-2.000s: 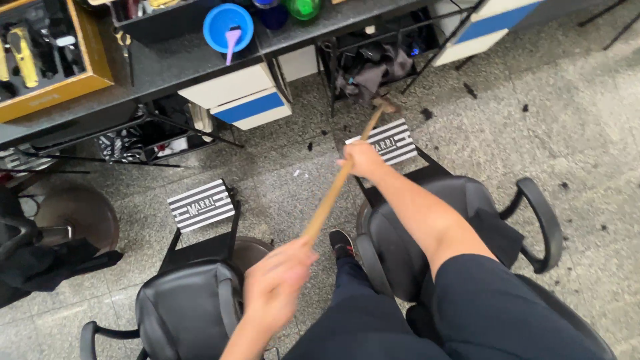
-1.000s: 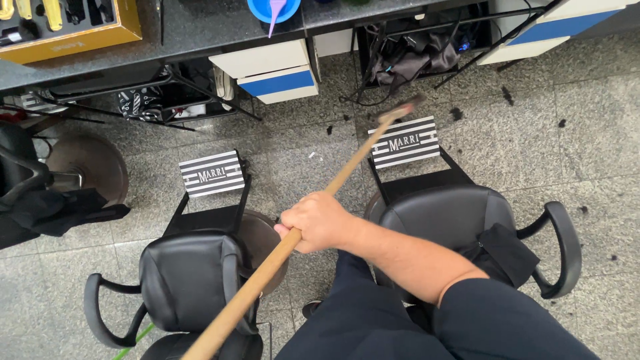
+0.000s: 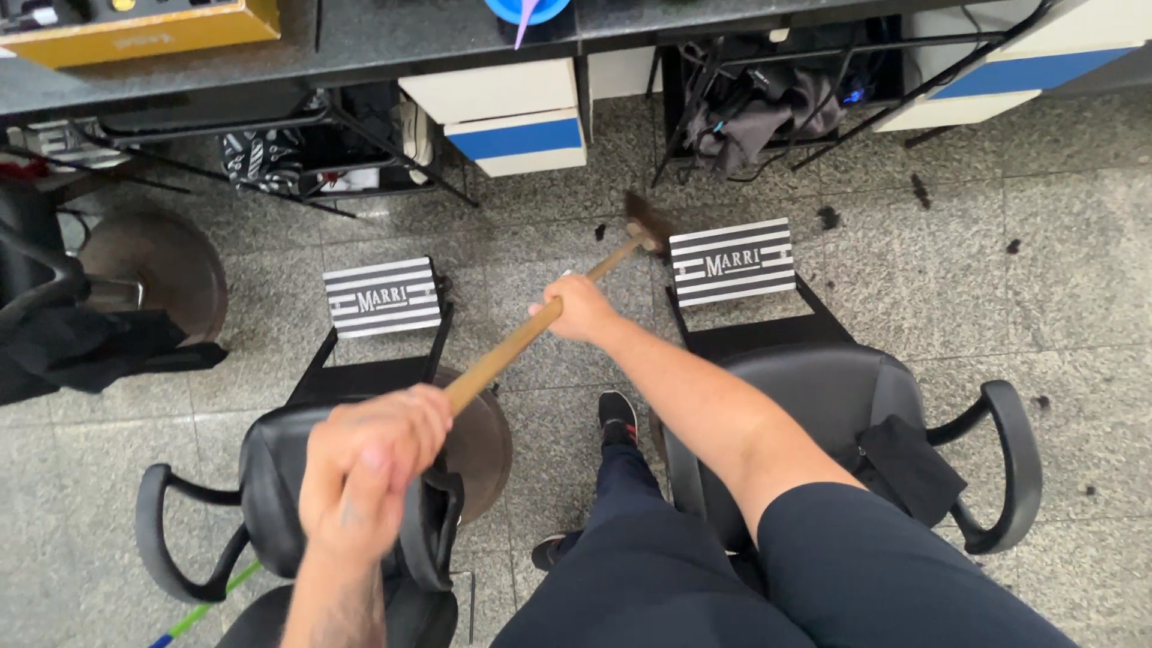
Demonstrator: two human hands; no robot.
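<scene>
My left hand (image 3: pixel 373 463) is closed around the upper part of a long wooden broom handle (image 3: pixel 504 354). Farther down the same handle, my right hand (image 3: pixel 576 309) grips it. The handle slants away to the upper right and ends in a dark, blurred broom head (image 3: pixel 646 223) on the speckled floor, just left of the right chair's striped footrest (image 3: pixel 733 261). Small dark tufts of hair (image 3: pixel 828 217) lie on the tiles to its right, and one tuft (image 3: pixel 600 232) lies to its left.
Black salon chairs stand on both sides, the left chair (image 3: pixel 283 486) with its own striped footrest (image 3: pixel 384 298). Ahead runs a dark counter (image 3: pixel 360 40) over a drawer unit (image 3: pixel 513 139) and a shelf holding grey cloth (image 3: pixel 765 121). Another round chair base (image 3: pixel 162 270) is at left.
My left hand, out of view one second ago, is back in view on the handle. The broom head has moved from beyond the right footrest to its left side.
</scene>
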